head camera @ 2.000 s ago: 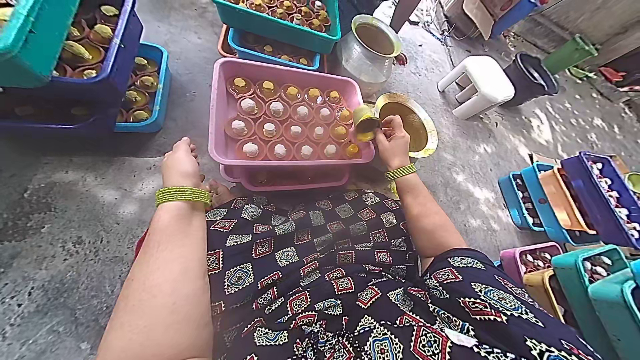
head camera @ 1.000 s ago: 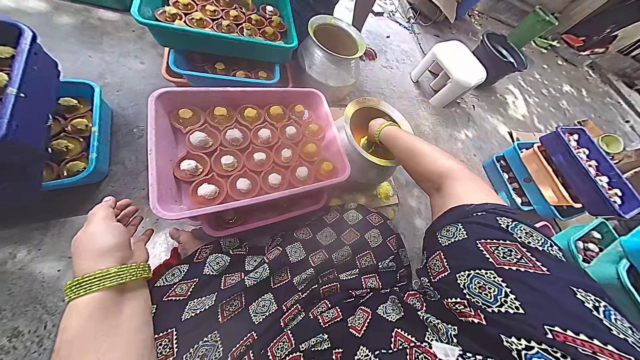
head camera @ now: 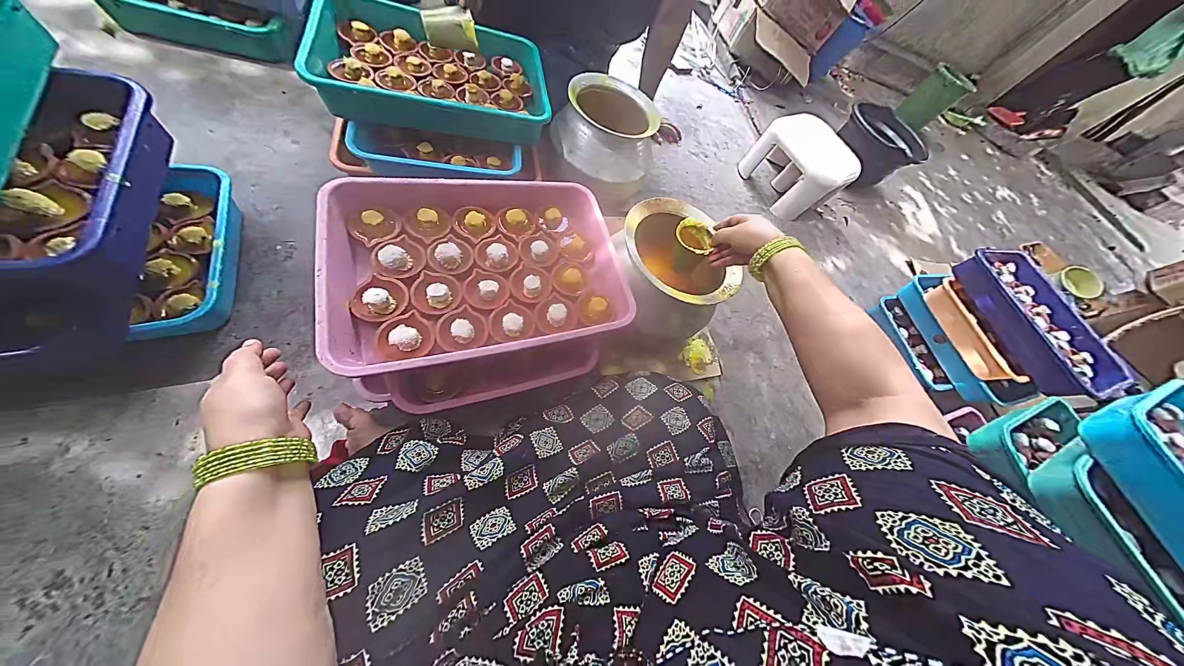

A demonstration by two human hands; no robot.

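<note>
My right hand (head camera: 743, 242) grips a small yellow-green cup (head camera: 694, 237) by its edge, over the mouth of a metal pot (head camera: 640, 242) of orange-brown liquid. My left hand (head camera: 252, 393) is held palm up with fingers apart and nothing in it, left of a pink plastic tub (head camera: 335, 277). In the tub stand rows of small clay lamps (head camera: 404, 338). Some have white mounds in the middle, others yellow ones, and several hold yellowish liquid. The tub rests on another pink tub (head camera: 499, 379).
A second metal pot (head camera: 606, 139) stands behind, beside a teal tub (head camera: 421, 109) of lamps and a person's arm (head camera: 664, 46). Blue tubs (head camera: 222, 277) are at left. A white plastic stool (head camera: 814, 157), a dark bucket (head camera: 879, 148) and stacked tubs (head camera: 980, 347) are at right.
My right hand held the cup at the pink tub's right edge, then reached down into the pot. Now it has risen, with the cup in view at the pot's mouth.
</note>
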